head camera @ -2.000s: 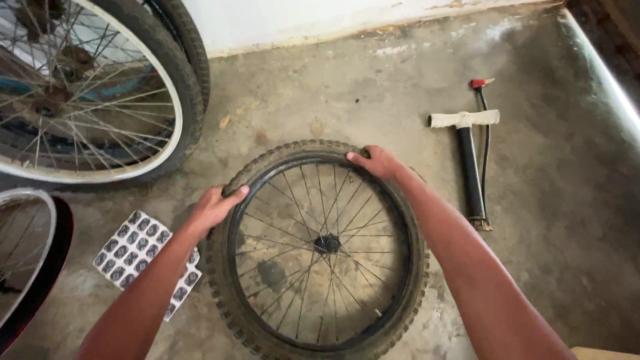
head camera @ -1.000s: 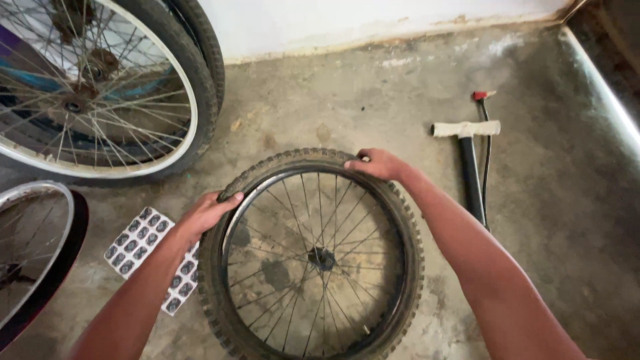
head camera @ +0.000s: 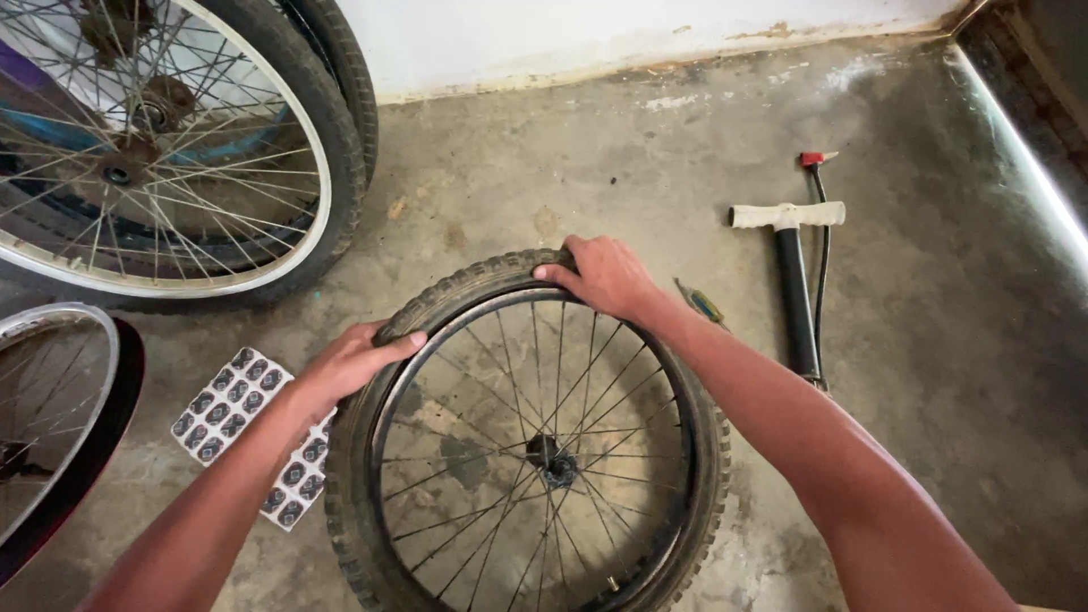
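Note:
A knobby bicycle tire (head camera: 358,476) sits around a black spoked rim (head camera: 384,406), whose hub (head camera: 552,459) is near the view's lower middle. My left hand (head camera: 361,357) grips the tire at its upper left, thumb on the sidewall and fingers around the tread. At the top, my right hand (head camera: 603,276) holds the tire the same way, its thumb pointing left. Between the hands the tire stands slightly off the rim's edge. A valve stem (head camera: 612,584) shows inside the rim at the bottom. The wheel's lowest edge is cut off by the view.
Larger bicycle wheels (head camera: 327,183) lean by the white wall (head camera: 527,38) at upper left, another wheel (head camera: 110,382) below them. Sheets of tire patches (head camera: 229,404) lie under my left forearm. Right of the wheel are a small yellow-green tool (head camera: 704,304) and a hand pump (head camera: 795,297) on the concrete floor (head camera: 926,357).
Both hands keep their hold near the top of the tire. The right thumb has shifted slightly along it. The small tool beside my right forearm shows now, where the arm hid it before.

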